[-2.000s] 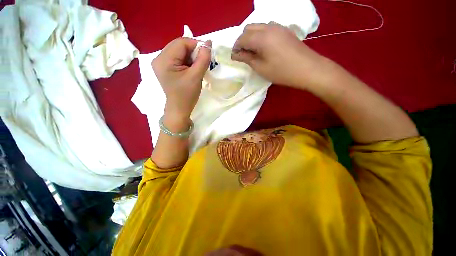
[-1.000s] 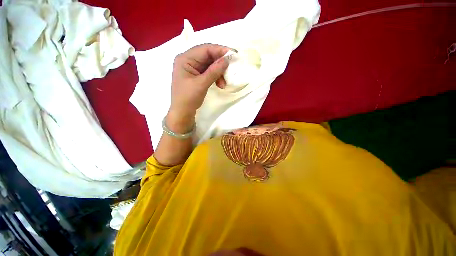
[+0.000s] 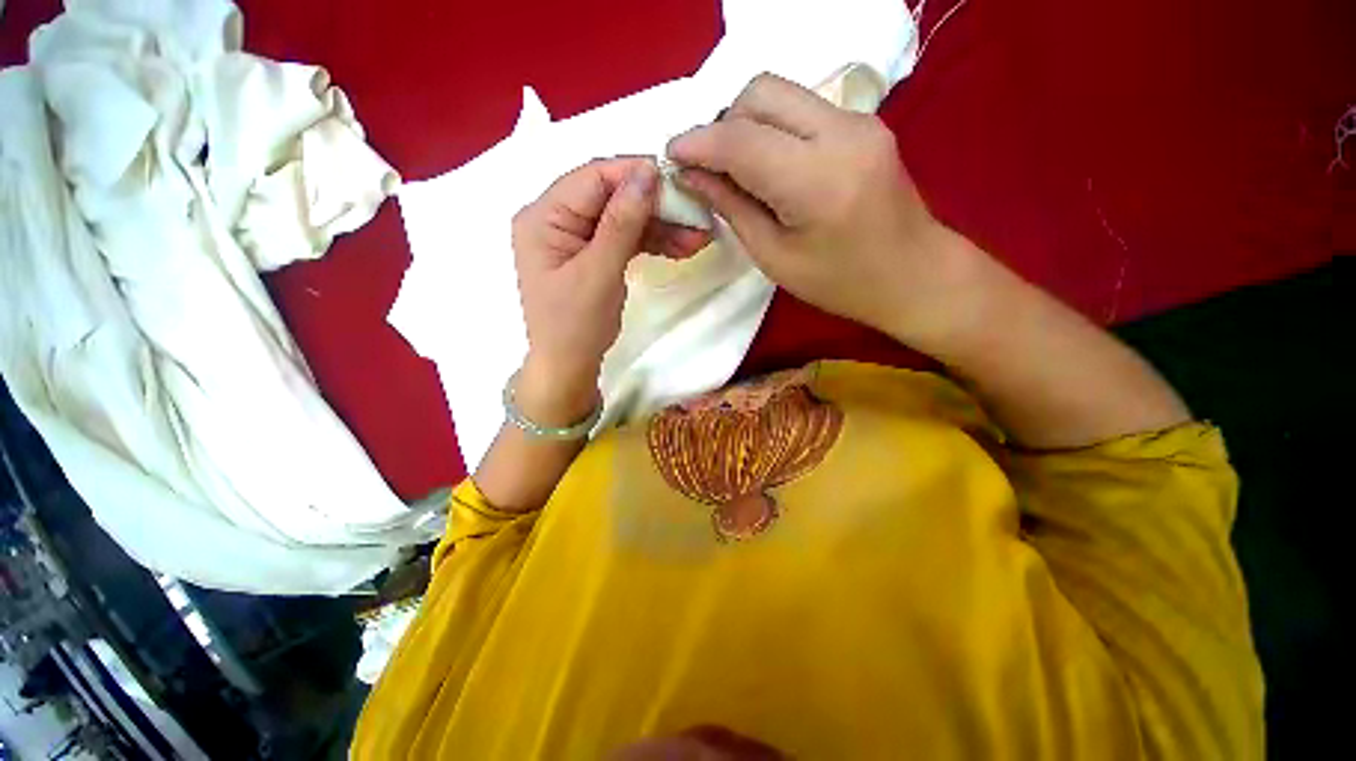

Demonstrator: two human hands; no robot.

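Observation:
A cream-white garment [image 3: 491, 223] lies spread on the red table cloth in front of me. My left hand [image 3: 595, 245] pinches a small fold of it between thumb and forefinger, with the other fingers curled under. My right hand [image 3: 811, 193] meets that fold from the right, its fingertips close together at the garment's edge. A needle is too small to see in the fingertips. Pale thread [image 3: 934, 27] shows beyond my right hand at the top. The neck label is not visible.
A large crumpled cream-white cloth heap [image 3: 194, 342] lies at the left. Red cloth [image 3: 1190, 134] covers the table, with dark green [image 3: 1279, 372] at its near right edge. Thread scraps [image 3: 1346, 137] lie at far right. Dark machinery [image 3: 89, 639] shows at lower left.
My right hand, out of view one second ago, is back at the fold beside my left hand. The long thread stretched to the right edge now shows only as short loose lines at the top.

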